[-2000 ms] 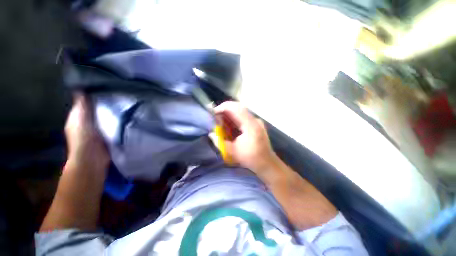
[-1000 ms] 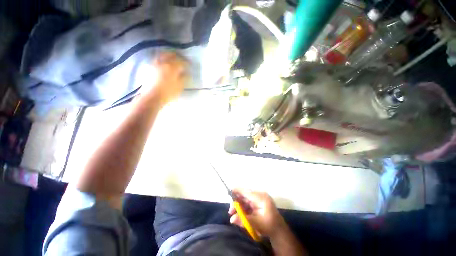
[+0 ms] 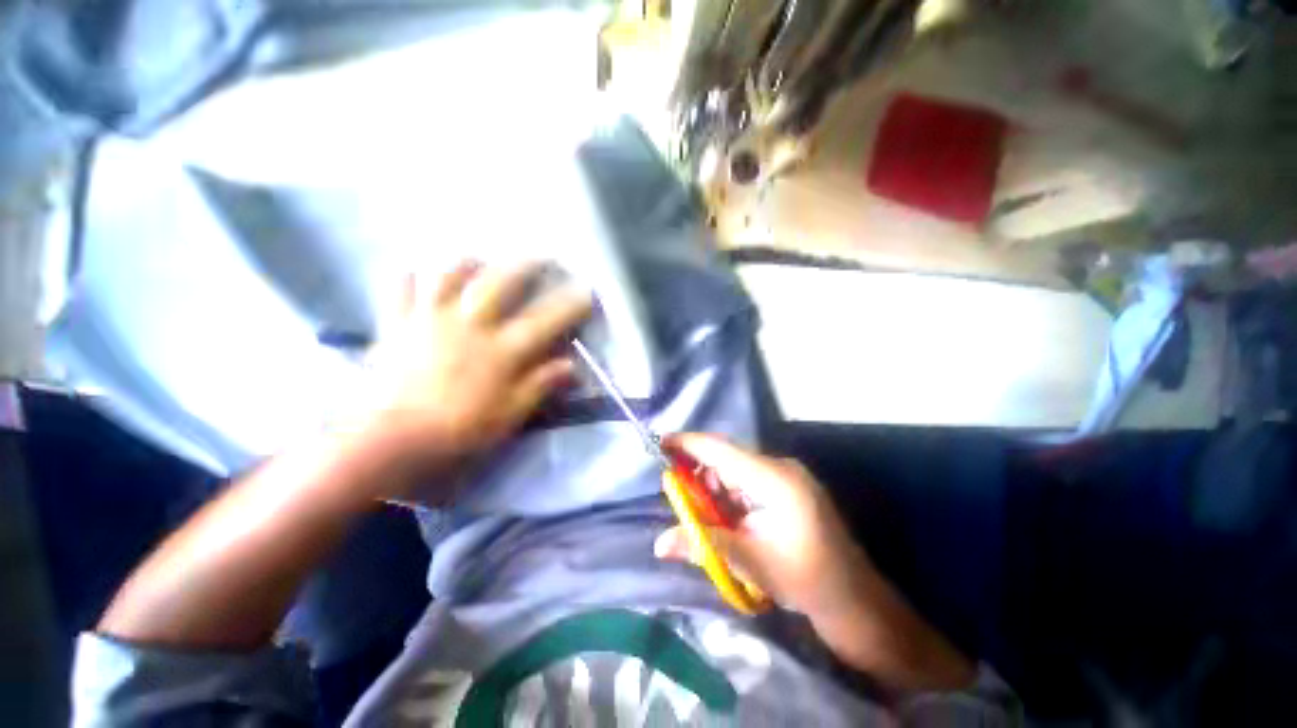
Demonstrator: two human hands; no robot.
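A garment panel [image 3: 484, 469], pale blue-grey with darker navy parts, lies over the white table and its near edge by my lap. My left hand [image 3: 484, 341] lies on the panel, fingers spread, palm down; whether it pinches any cloth cannot be told. My right hand [image 3: 761, 519] holds the scissors [image 3: 697, 526] by their yellow-orange and red handles. The silver blades look closed and point up and left over the panel, with the tips close to my left fingers. Part of the panel is washed out by glare.
The sewing machine [image 3: 797, 199] stands at the upper right with a red cloth [image 3: 936, 157] on its bed. A light blue rag [image 3: 1142, 341] hangs at the right table end. More blue-grey cloth [image 3: 135, 57] is heaped at the upper left. The white table [image 3: 925, 349] extends to the right.
My left hand has come back from the far cloth heap to near my lap, and a panel now lies under it. My right hand still holds the scissors, now over the cloth.
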